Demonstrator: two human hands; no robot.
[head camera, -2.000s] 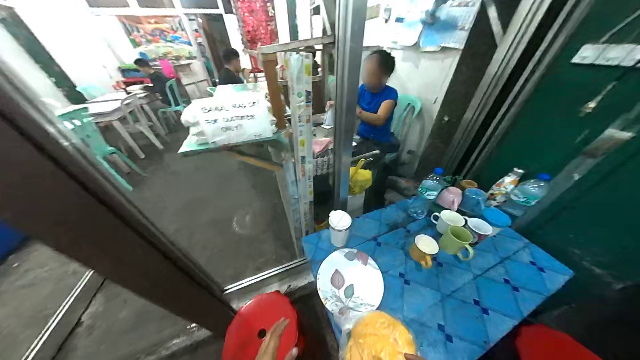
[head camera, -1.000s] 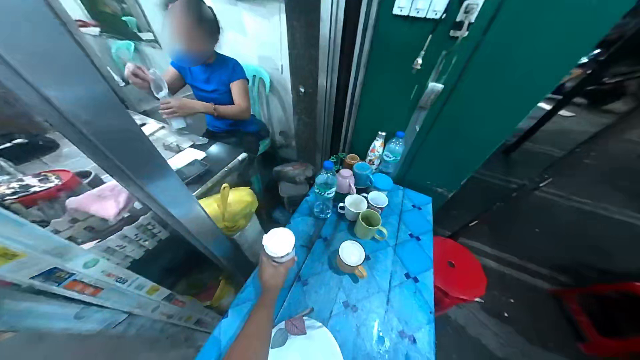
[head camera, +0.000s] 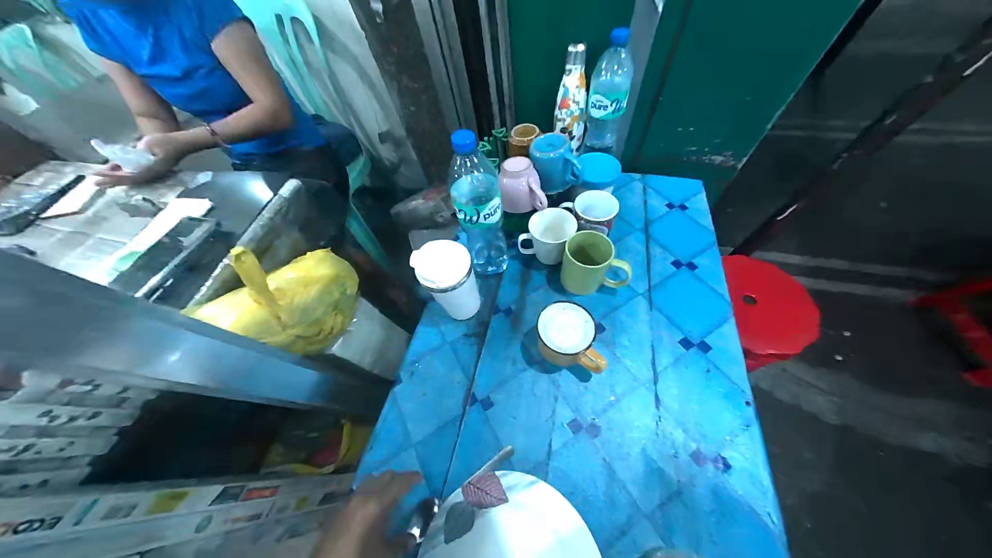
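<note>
My left hand (head camera: 368, 511), blurred, is at the near left edge of the blue table (head camera: 697, 372). Its fingers are beside a metal spoon (head camera: 422, 519) at the rim of a white plate (head camera: 527, 519) with a leaf pattern; whether they grip it is unclear. A second thin handle rests across the plate's rim. My right hand is out of view. A white lidded tumbler (head camera: 446, 277) stands at the table's left edge beside a water bottle (head camera: 479, 209). Toward the middle is an orange-handled mug (head camera: 566, 333) with pale contents; behind it are a green mug (head camera: 587, 263) and a white cup (head camera: 549, 234).
More cups, a patterned bottle (head camera: 571, 97) and another water bottle (head camera: 609, 93) crowd the far end. A red stool (head camera: 769, 306) is at the right. Left are a metal post, a yellow plastic bag (head camera: 298, 302) and a seated person in blue (head camera: 194, 70).
My left hand has let go of the white tumbler, which now stands beside the water bottle, and has moved down to the plate. The view has shifted closer to the table.
</note>
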